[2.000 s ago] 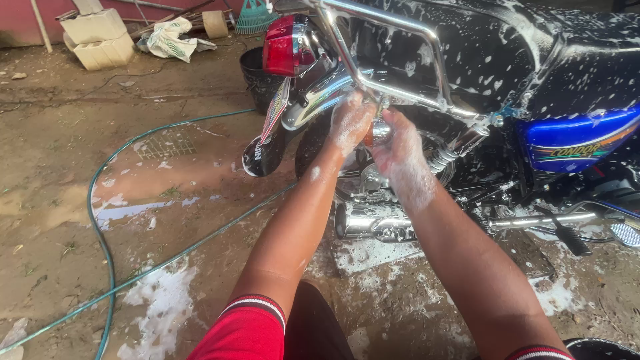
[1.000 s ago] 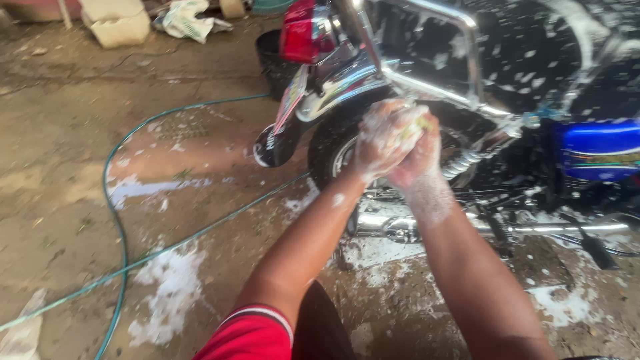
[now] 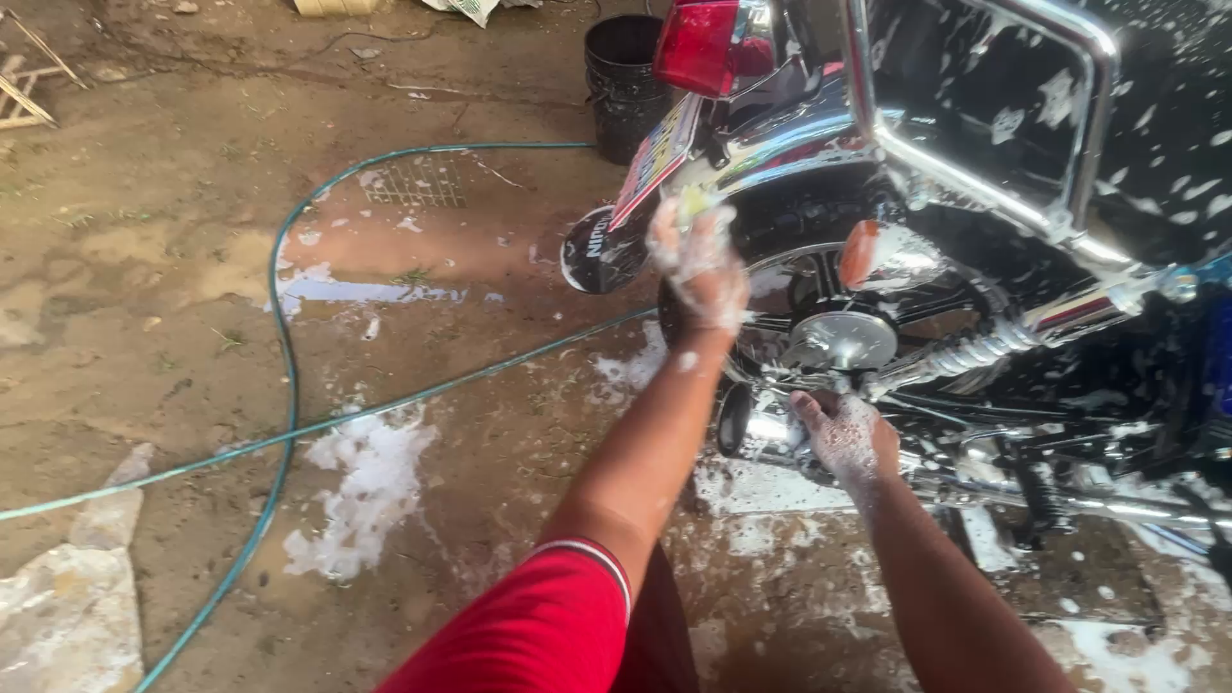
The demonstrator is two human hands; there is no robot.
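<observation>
My left hand (image 3: 701, 265), covered in suds, holds a soapy yellow-green sponge (image 3: 695, 202) beside the motorcycle's rear number plate (image 3: 657, 159) and chrome rear fender (image 3: 794, 135). Lower and to the right, my right hand (image 3: 849, 433) is at the hub of the rear wheel, just above the chrome exhaust pipe (image 3: 775, 431); its fingertips are partly hidden against the dark parts, and whether it grips anything is unclear. An orange turn signal (image 3: 859, 255) with foam on it sticks out above the hub. Foam spots the black bodywork and the chrome grab rail (image 3: 972, 183).
A green hose (image 3: 289, 356) loops over the wet, muddy ground at the left. Behind the red tail light (image 3: 698, 43) stands a black bucket (image 3: 626, 87). The mud flap (image 3: 602, 252) hangs by the plate. Foam patches (image 3: 366, 491) lie on the ground.
My hands were together around the turn signal, then together over the sponge. Now they are apart: the left one with the sponge by the plate, the right one down at the hub.
</observation>
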